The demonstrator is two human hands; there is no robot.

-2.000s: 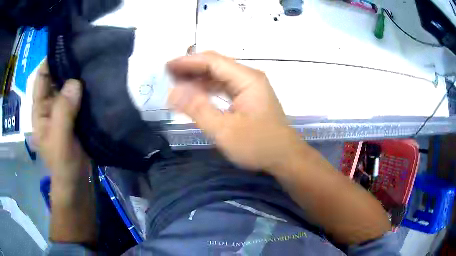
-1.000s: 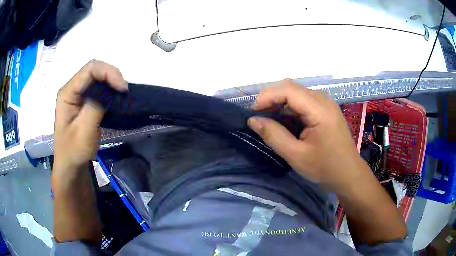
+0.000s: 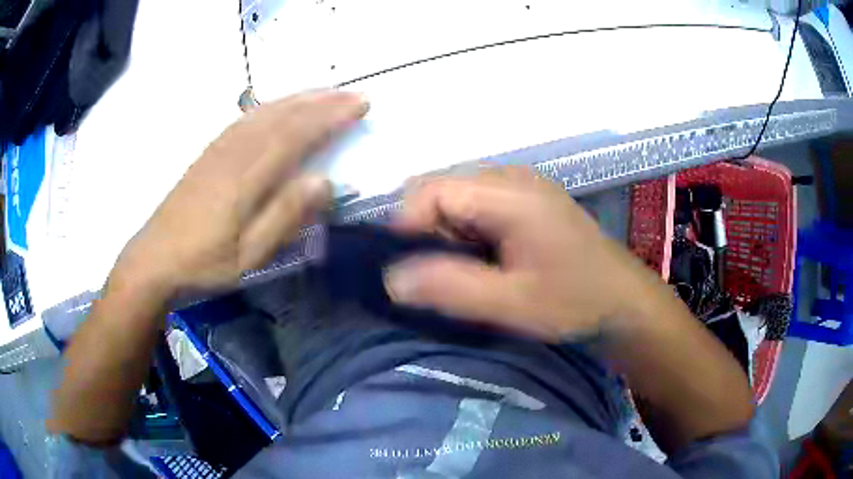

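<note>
A dark fabric strip (image 3: pixel 360 271) lies over my lap at the table's front edge, blurred by motion. My right hand (image 3: pixel 510 253) grips it between thumb and fingers at its right part. My left hand (image 3: pixel 253 201) is off the strip, above and left of it over the table edge, blurred, with its fingers apart and nothing seen in it. The strip's stitching cannot be made out.
A tape ruler (image 3: pixel 683 145) runs along the front edge of the white table (image 3: pixel 486 89). A bunched dark fabric heap (image 3: pixel 70 70) lies at the far left. A red basket (image 3: pixel 762 229) with dark items and a blue crate (image 3: pixel 823 281) stand below right.
My left hand has let go of the strip and moved right. My right hand has shifted left with the strip, which is no longer stretched between both hands. The view has shifted slightly.
</note>
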